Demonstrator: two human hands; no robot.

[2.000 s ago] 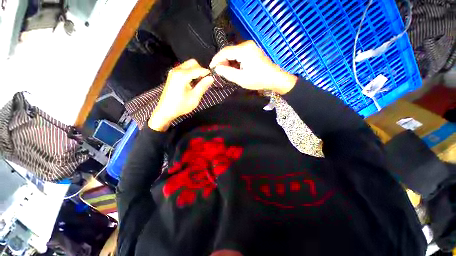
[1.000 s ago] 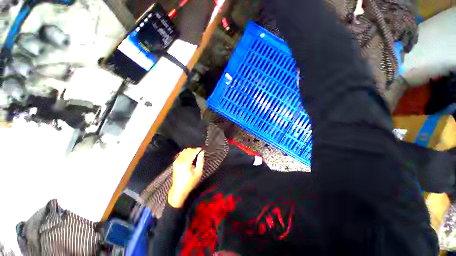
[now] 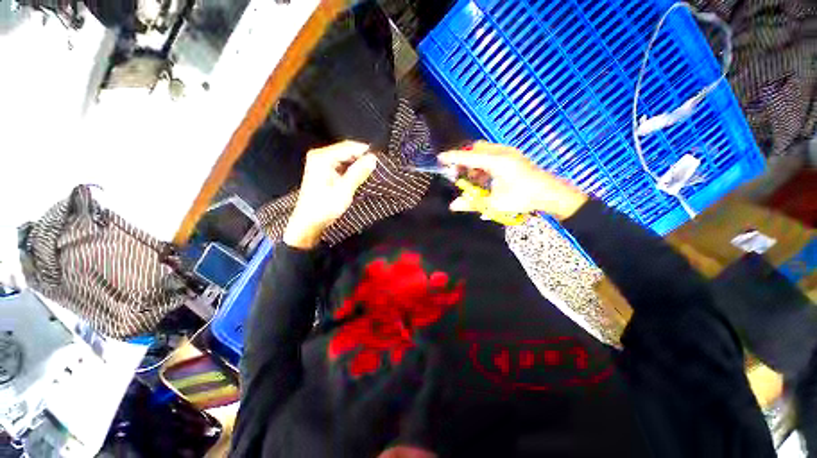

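Note:
A striped dark cloth piece (image 3: 381,195) lies across my lap. My left hand (image 3: 328,190) pinches its upper edge between thumb and fingertips. My right hand (image 3: 512,185) is shut on small scissors with yellow handles (image 3: 475,199). Their short metal blades point left, at the cloth's edge just right of my left fingertips. Whether the blades touch the cloth cannot be told.
A large blue plastic crate (image 3: 591,94) with white cord stands close beyond my right hand. The white table's wooden edge (image 3: 255,116) runs along the left. More striped cloth (image 3: 103,259) hangs at left, near a small blue crate (image 3: 240,304).
My right hand, out of sight a second ago with its arm stretched forward, is back at the cloth and holds the scissors. The view has shifted back down to my lap.

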